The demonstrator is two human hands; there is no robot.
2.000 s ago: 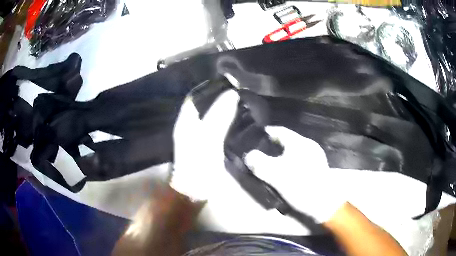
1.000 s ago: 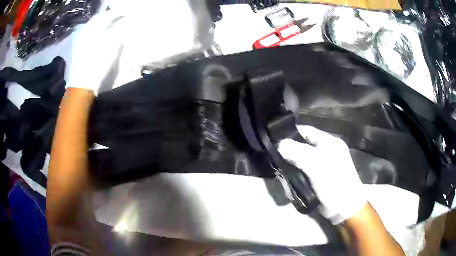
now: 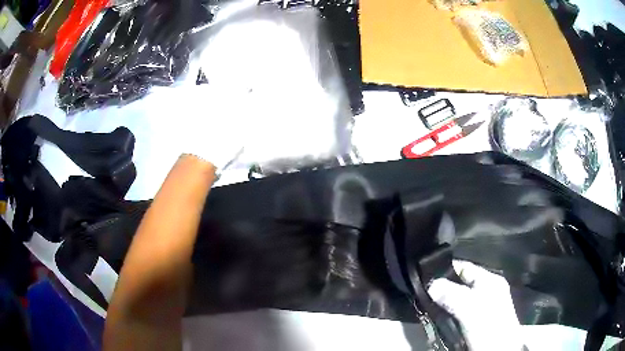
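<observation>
My right hand [image 3: 478, 301], in a white glove, holds a coiled black belt [image 3: 421, 236] over the belt stack [image 3: 274, 240]. The coil stands open in loops, and a strap end with a shiny part hangs below the hand. My left forearm reaches up to the whitish stack of empty polybags [image 3: 301, 89]. My left hand [image 3: 216, 130], gloved in white, lies over the near left part of that stack and blends into the glare, so its fingers cannot be made out.
Red-handled thread snips [image 3: 438, 139] lie beside a buckle frame [image 3: 436, 113], behind the belts. Two clear rings [image 3: 576, 154] are to their right. A cardboard sheet [image 3: 473, 62] bears small bagged hardware. Bagged belts [image 3: 130, 51] lie far left; loose strap loops [image 3: 103, 147] lie at left.
My left hand has let go of the belt and moved up and left, then onto the polybag stack. My right hand keeps the coil. The view has tilted up, showing the cardboard.
</observation>
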